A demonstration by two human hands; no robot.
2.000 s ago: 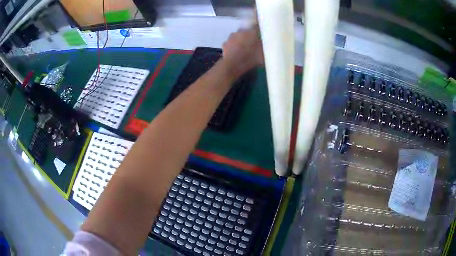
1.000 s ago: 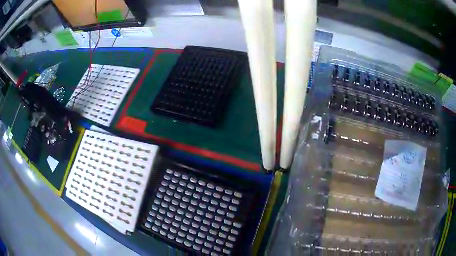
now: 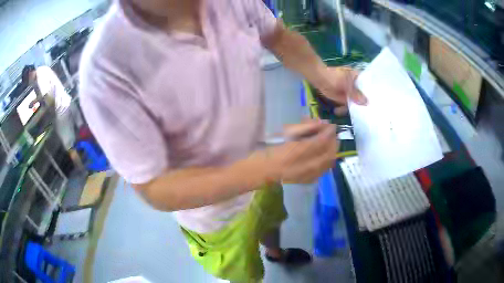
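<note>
Neither of my hands is in view. Close in front of me, another person [image 3: 188,105] in a pale pink shirt and yellow-green shorts holds a white paper sheet [image 3: 393,124] in one hand, over the bench. Their other hand [image 3: 309,157] is raised beside the sheet, with a thin thing that looks like a pen in its blurred fingers. Below the sheet, a white parts tray [image 3: 387,202] with rows of small pieces lies on the bench. A black parts tray [image 3: 406,251] with pale rows lies nearer, cut off by the bottom edge.
A dark tray [image 3: 470,199] lies at the right on the green bench. A blue stool [image 3: 327,215] stands beside the bench. At the left are another blue stool [image 3: 47,264], a brown box-like thing [image 3: 93,189] and, farther back, a second person [image 3: 52,91] at another bench.
The view has swung left from the bench to the person with the sheet. The arm that reached over the trays two seconds ago was gone one second ago. The clear wrapped trays are out of view.
</note>
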